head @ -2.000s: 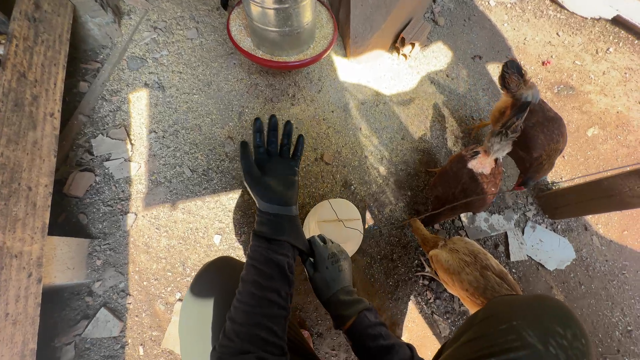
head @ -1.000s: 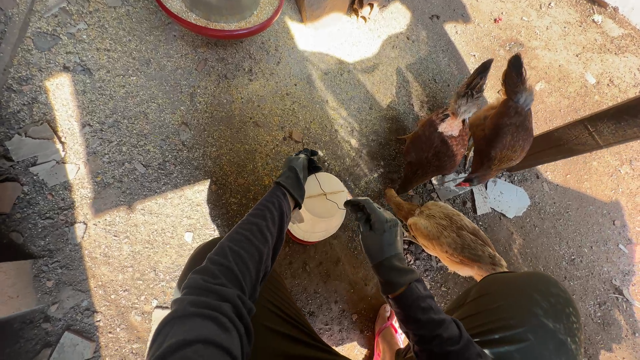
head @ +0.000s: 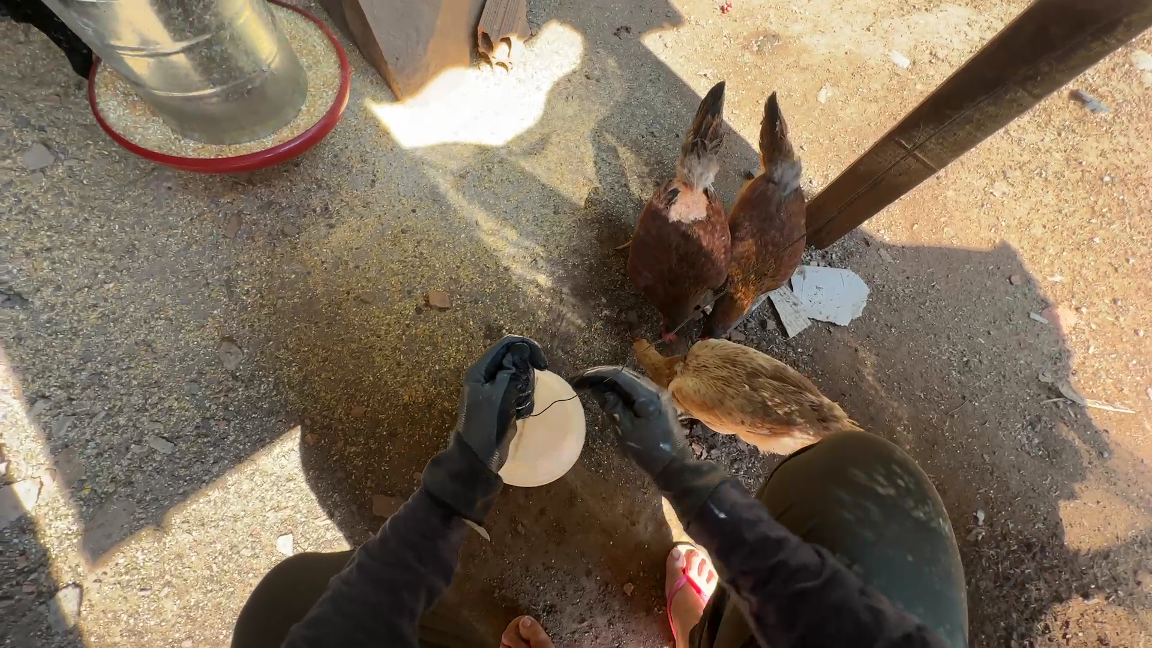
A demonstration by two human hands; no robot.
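Both hands wear dark gloves. My left hand (head: 493, 400) is closed at the left edge of a round pale disc (head: 553, 436), its fingers curled. A thin dark cord (head: 556, 405) runs over the disc between the hands. My right hand (head: 634, 418), to the right of the disc, pinches the cord's other end between thumb and fingers. What lies under the disc is hidden. Just right of my right hand a tan hen (head: 756, 391) bends its head to the ground, beside two reddish-brown hens (head: 679, 247) (head: 765, 238).
A metal poultry feeder (head: 211, 81) with a red-rimmed tray (head: 243, 162) of feed stands upper left. A dark beam (head: 954, 126) slants in from the upper right. Pale broken slabs (head: 830, 294) lie near the hens. My foot in a pink sandal (head: 688, 585) is below.
My left hand, spread open above the disc two seconds ago, has closed and come down to the disc's left edge. My right hand has moved right of the disc. The view has shifted.
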